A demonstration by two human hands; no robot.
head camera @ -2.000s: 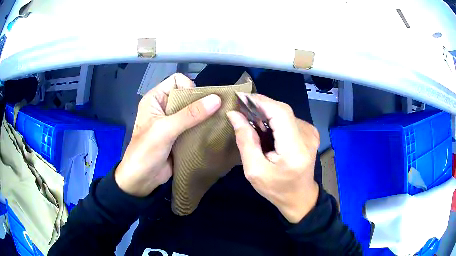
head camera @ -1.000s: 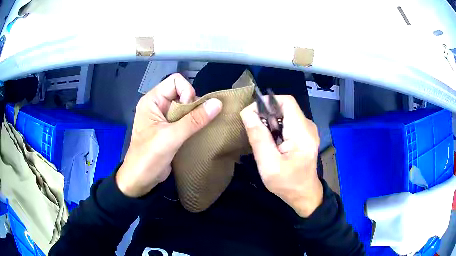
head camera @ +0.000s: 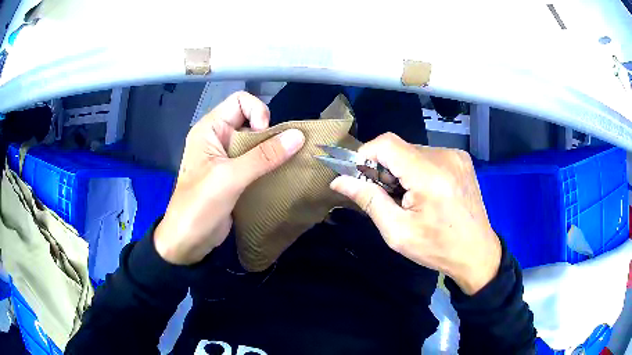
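Observation:
A tan-brown ribbed fabric piece (head camera: 281,197) hangs over my lap, below the table's front edge. My left hand (head camera: 218,166) grips its upper left part, thumb on the front face and fingers behind. My right hand (head camera: 423,197) holds small black thread snips (head camera: 360,168) at the fabric's right side. Their two silver blades point left, slightly parted, in front of the ribbed face. Whether the blades touch the cloth I cannot tell. The upper right corner of the fabric sticks up and shows a paler side.
The white table (head camera: 312,35) curves across the top, with brown tape scraps (head camera: 416,73) on its edge. A blue bin (head camera: 48,184) at left has khaki panels (head camera: 41,256) over it. Another blue bin (head camera: 527,208) with white material (head camera: 575,301) is at right.
My right hand has turned and moved right and a little down. The snips, upright before, now point left across the fabric. My left hand keeps its grip, and the fabric's lower end has shifted up slightly.

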